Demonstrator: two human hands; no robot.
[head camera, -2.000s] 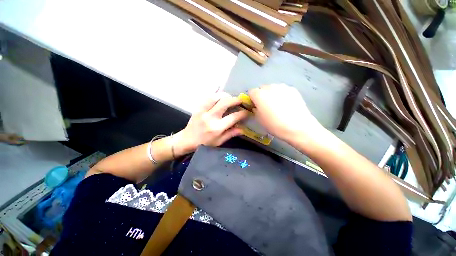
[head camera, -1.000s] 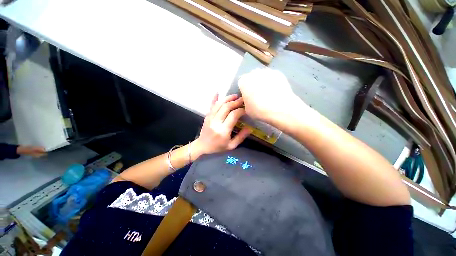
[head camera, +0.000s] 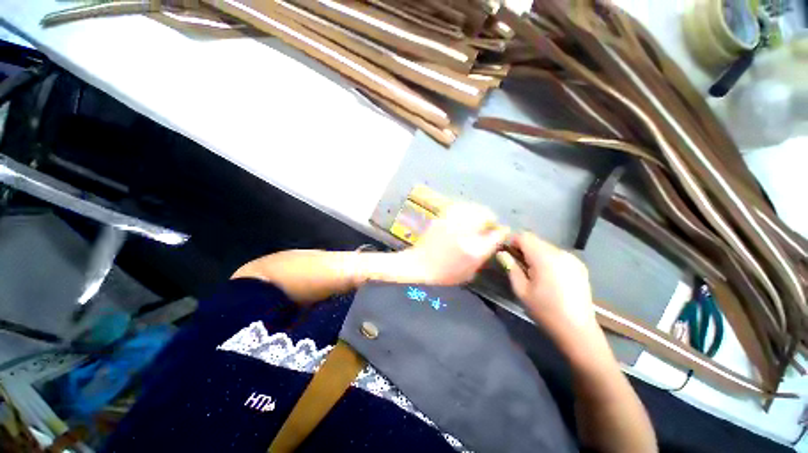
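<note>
My left hand (head camera: 456, 246) and my right hand (head camera: 558, 281) meet over the near edge of the grey slab (head camera: 532, 181). Their fingertips pinch the end of a brown strap (head camera: 669, 341), mostly hidden by the fingers. The strap runs out from under my right hand towards the lower right, with a pale line along it. A yellow gauge block (head camera: 411, 222) lies on the slab just left of my left hand. A hammer (head camera: 599, 202) lies on the slab, its handle pointing right among straps.
One strap bundle (head camera: 390, 53) lies behind the slab, another (head camera: 678, 168) to the right. Teal-handled scissors (head camera: 706, 323) lie right of the slab. Tape rolls (head camera: 719, 31) and a black-handled tool (head camera: 732, 74) are far right. The white tabletop's edge (head camera: 221, 146) runs along the left.
Both hands have moved right from the gauge, which is now uncovered. My right hand has opened from a fist over the slab to a pinch beside my left hand. The view has shifted.
</note>
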